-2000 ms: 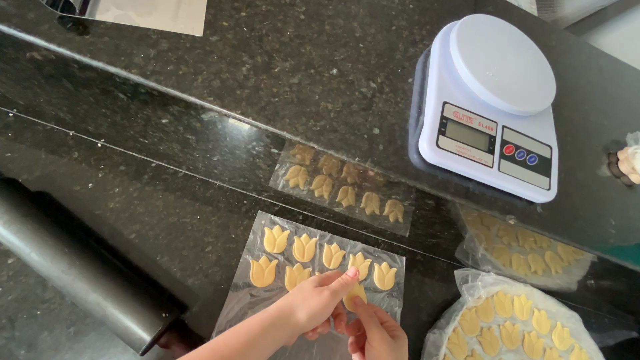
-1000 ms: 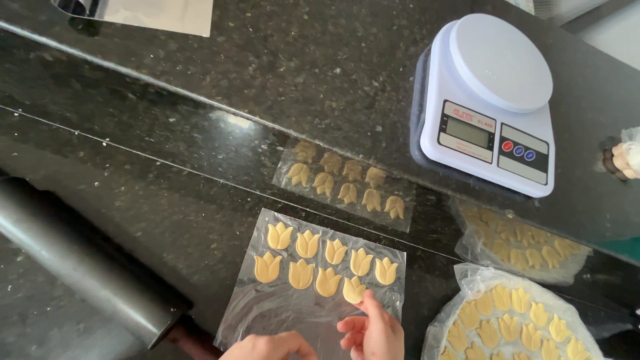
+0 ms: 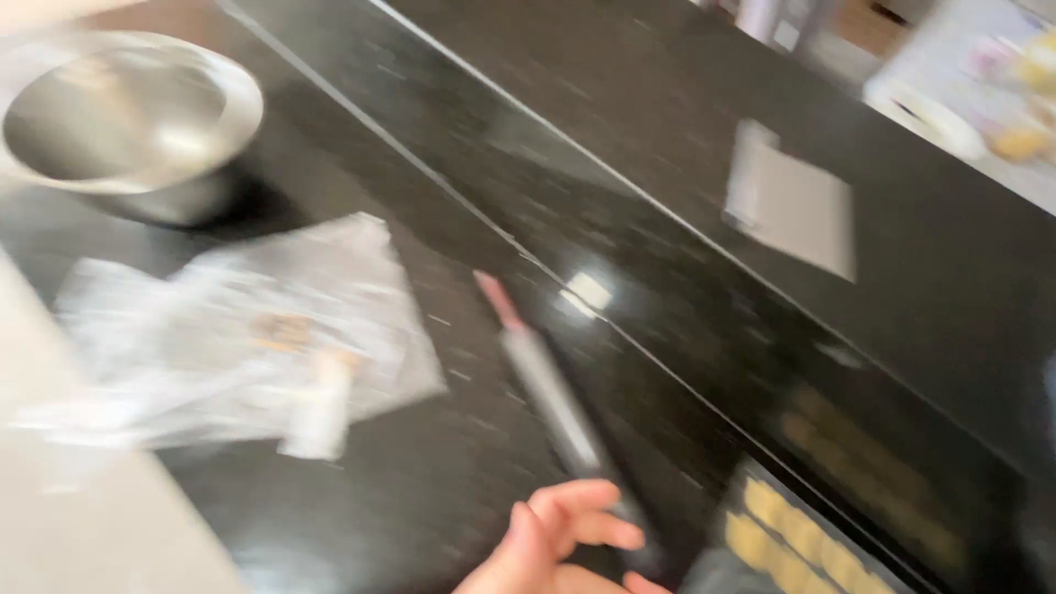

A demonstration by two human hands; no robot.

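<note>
The view is blurred. At the bottom centre, my left hand [image 3: 569, 536] is raised with its fingers apart and nothing seen in it, over or beside the near end of a dark rolling pin [image 3: 553, 404] with a reddish handle. Whether it touches the pin cannot be told. My right hand is not seen. At the lower right, yellow tulip-shaped dough cutouts [image 3: 792, 536] lie in rows on clear plastic. Crumpled clear plastic sheets [image 3: 247, 338] lie left of the pin, with a small brownish thing and a white piece among them.
A metal bowl [image 3: 132, 124] stands at the upper left. A pale surface [image 3: 74, 495] fills the lower left corner. Beyond the raised counter edge lies a flat whitish sheet or packet [image 3: 792, 202]. Another pale surface with yellow things [image 3: 973, 91] is at the upper right.
The view has swung far to the left, bringing in the bowl and crumpled plastic; the scale is out of view. Two seconds ago both hands were together over the cutouts; now one shows, near the rolling pin.
</note>
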